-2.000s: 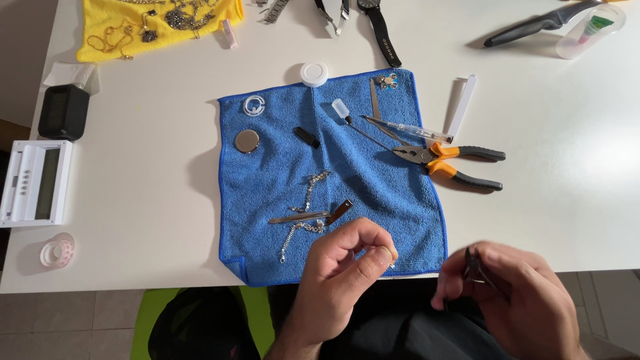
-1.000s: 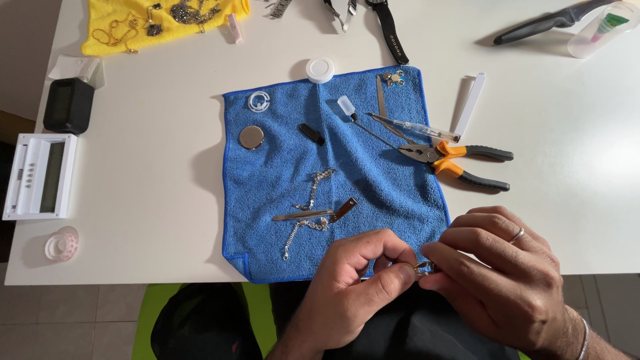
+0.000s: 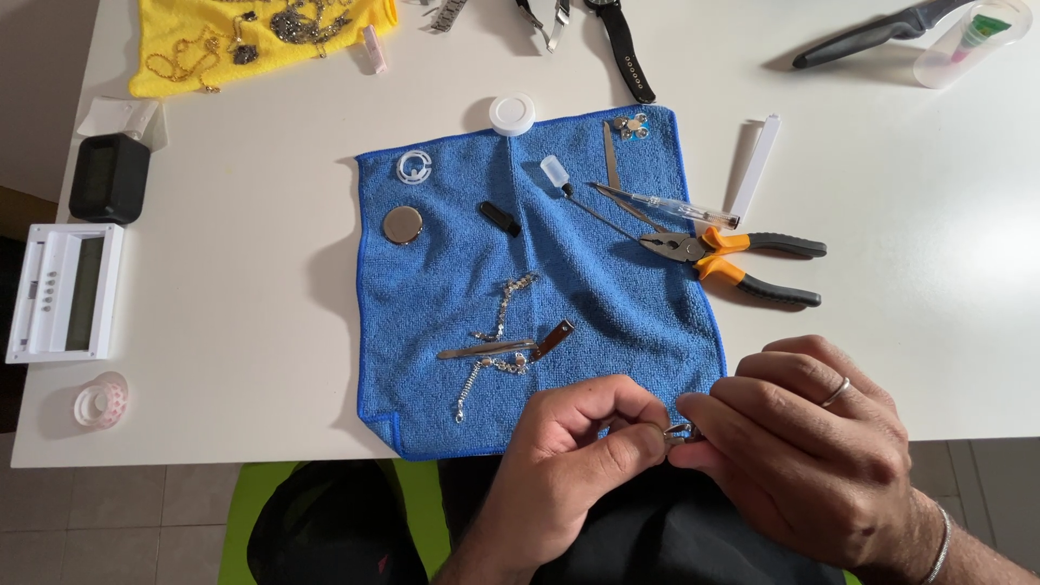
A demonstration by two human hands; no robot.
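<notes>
My left hand (image 3: pixel 581 463) pinches a small metal piece (image 3: pixel 676 434) between thumb and forefinger at the front edge of a blue cloth (image 3: pixel 455 284). Against it my right hand (image 3: pixel 804 447), with a ring on one finger, is closed on a small metal tool whose jaws barely show; its kind is hidden by the fingers. On the cloth lie a silver chain bracelet (image 3: pixel 504 309), metal tweezers (image 3: pixel 487 350) across it and a brown-looking metal lever (image 3: pixel 552 340). Combination pliers (image 3: pixel 731 260) with orange and black handles rest over the cloth's right edge, near a clear-handled screwdriver (image 3: pixel 674 206).
A round metal disc (image 3: pixel 403 225), a black cap (image 3: pixel 499 218) and a white lid (image 3: pixel 512 114) are on or by the cloth. Farther back are a yellow cloth (image 3: pixel 179 41) with chains, a black watch strap (image 3: pixel 627 57) and a knife (image 3: pixel 886 34). Left stands a white digital device (image 3: pixel 67 292).
My right hand has moved left and up to meet my left hand, and the tool in it now touches or nearly touches the small piece. Things on the cloth have stayed put.
</notes>
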